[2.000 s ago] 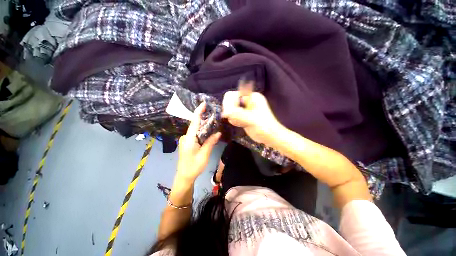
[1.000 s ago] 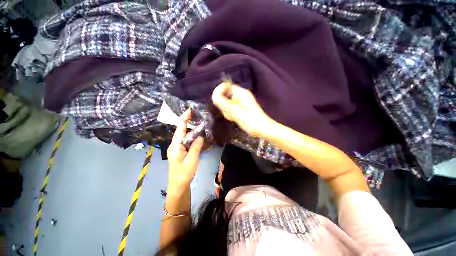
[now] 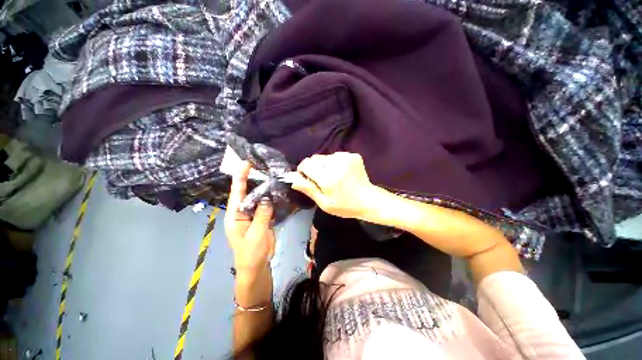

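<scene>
A plaid garment with a plum inner side [image 3: 422, 105] lies spread in front of me. My left hand [image 3: 250, 218] pinches a short plaid piece [image 3: 264, 186] at the garment's near left edge. My right hand [image 3: 336, 184] is closed around thread snips, mostly hidden in the fist; their pale blades [image 3: 287, 178] point left and meet the plaid piece. A plum pocket with a stitched outline [image 3: 327, 116] lies just beyond my right hand. A small white piece [image 3: 229, 160] sits by the plaid edge, beyond my left fingertips.
More plaid garments [image 3: 141, 56] are heaped at the left and along the right. Grey floor with yellow-black tape [image 3: 196, 285] shows at lower left, with small scraps on it. An olive cloth pile [image 3: 32, 186] lies at the far left.
My right hand has come down from over the pocket, and the blades now meet the plaid piece. My left hand has shifted slightly left and still pinches that piece.
</scene>
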